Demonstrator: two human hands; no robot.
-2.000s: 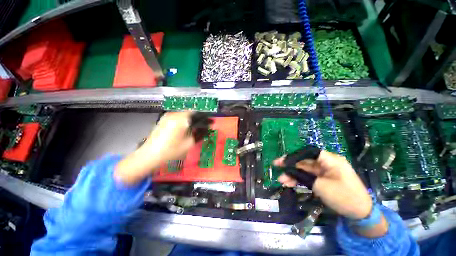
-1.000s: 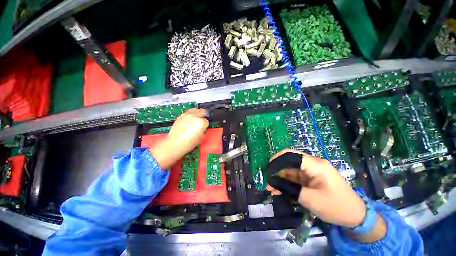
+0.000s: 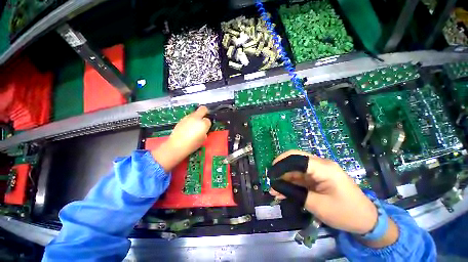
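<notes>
The red sheet lies over a carrier, with two narrow green plug-in boards on it. My left hand reaches over its upper part, fingertips at the perforated green strip behind; whether they hold anything is hidden. A large green circuit board with blue-white parts lies in the carrier to the right. My right hand, with black finger cots, is curled over its near left corner, thumb and finger close together. I cannot tell if something small is between them.
Bins of silver components, beige components and green components stand on the shelf. Another main board lies at the right. Metal latches stick up between carriers. A blue coiled cord hangs across the board.
My left hand has moved up from over the red sheet to the carrier's far edge. My right hand stays at the board's near left corner. The view has turned and shifted.
</notes>
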